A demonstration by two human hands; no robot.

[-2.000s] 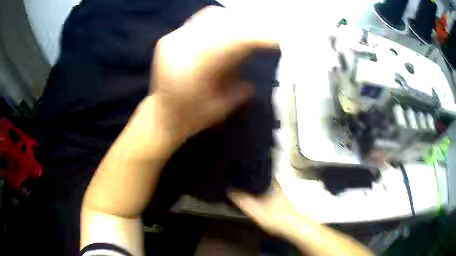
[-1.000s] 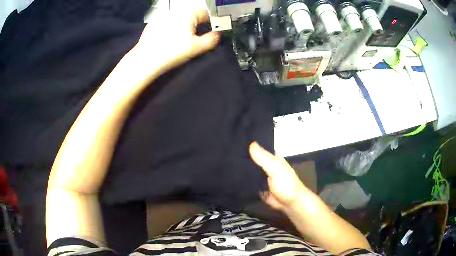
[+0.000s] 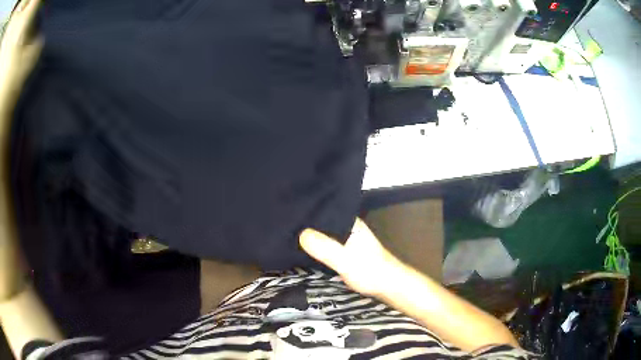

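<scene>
A dark navy garment piece (image 3: 204, 126) spreads across the left and middle, from the machine down to my lap. Its right edge runs beside the overlock machine (image 3: 432, 60); the machine's cloth entry is hard to make out. My right hand (image 3: 351, 260) grips the lower right edge of the cloth, thumb on top and fingers mostly hidden beneath it. My left hand (image 3: 22, 39) is at the upper left edge of the picture, blurred and partly cut off, beside the cloth; its fingers cannot be made out.
A white machine table (image 3: 485, 133) with a blue stripe lies to the right, with dark trimmings (image 3: 408, 107) below the machine head. A control box (image 3: 555, 17) with a red light is at the top right. A clear plastic bag (image 3: 516, 200) and green cord (image 3: 613, 242) are below the table's right side.
My left hand has moved from beside the machine to the far left. The cloth has spread and shifted. My right hand has moved slightly left, now with its thumb over the cloth's lower edge.
</scene>
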